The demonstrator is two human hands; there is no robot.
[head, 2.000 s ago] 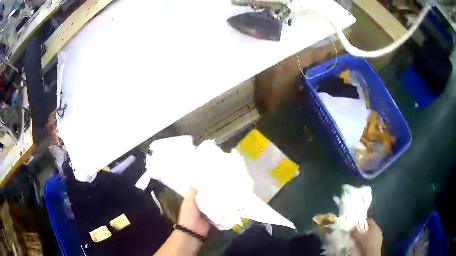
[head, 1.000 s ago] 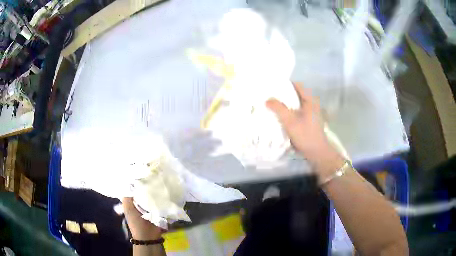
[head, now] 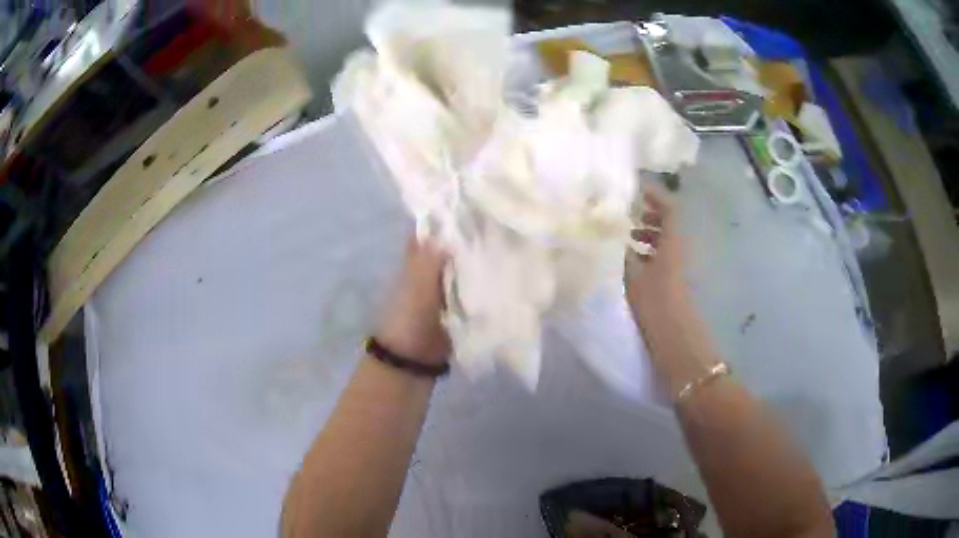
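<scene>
A large crumpled bundle of white pieces (head: 526, 200) is held up over the far middle of the ironing table (head: 231, 284). My left hand (head: 421, 299) grips its left side; the fingers are partly hidden by the cloth. My right hand (head: 654, 252) is at its right side with bent fingers, partly hidden. A smooth white panel (head: 615, 342) hangs below the bundle near my right wrist. The image is somewhat blurred.
The dark steam iron (head: 620, 510) is at the bottom edge of the view. White-handled scissors (head: 783, 168) and a metal tool with a red label (head: 715, 108) lie at the far right of the table. A wooden rail (head: 174, 173) runs at the far left.
Both hands have come together over the table around one white bundle. The left hand has risen from the near-left edge. The view has shifted, and the iron, scissors and metal tool now show.
</scene>
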